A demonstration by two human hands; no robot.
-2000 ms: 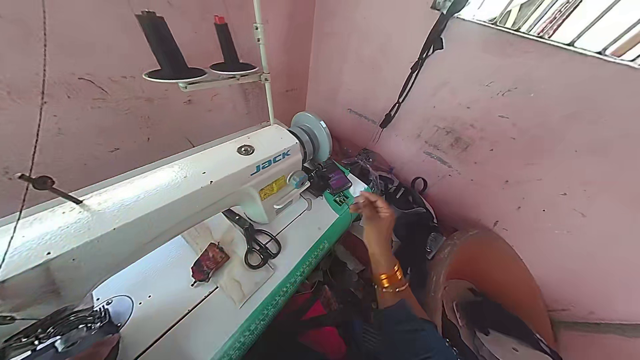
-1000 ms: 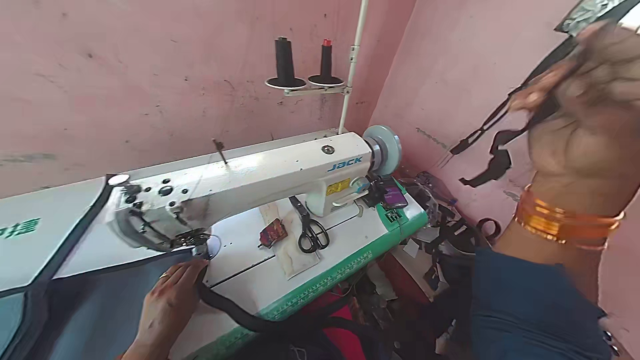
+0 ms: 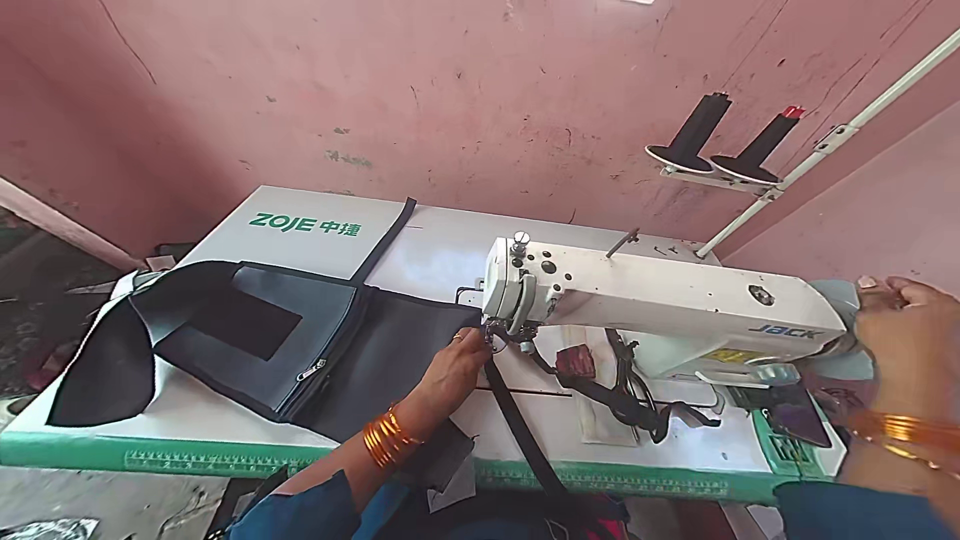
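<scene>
A white Jack sewing machine [image 3: 675, 292] stands on a white table with a green ruled edge. My left hand [image 3: 446, 375] grips the edge of a dark fabric piece [image 3: 405, 337] beside the machine's needle. That piece joins a zippered pocket panel [image 3: 300, 330] lying to the left. My right hand [image 3: 900, 322] rests on the handwheel [image 3: 840, 330] at the machine's right end, fingers curled over its rim. A black strap [image 3: 517, 427] runs from near the needle over the front edge. Another black strap [image 3: 630, 401] lies under the machine arm, partly over the scissors.
Two black thread cones [image 3: 697, 135] sit on a stand behind the machine. A small dark red piece [image 3: 576, 361] lies under the arm. A purple item [image 3: 799, 416] is at the right corner, by a green tray [image 3: 784, 450]. A pink wall borders the table's back.
My right hand has come down from the raised strap by the right wall to the handwheel. A black strap now lies over the scissors. The view has swung left.
</scene>
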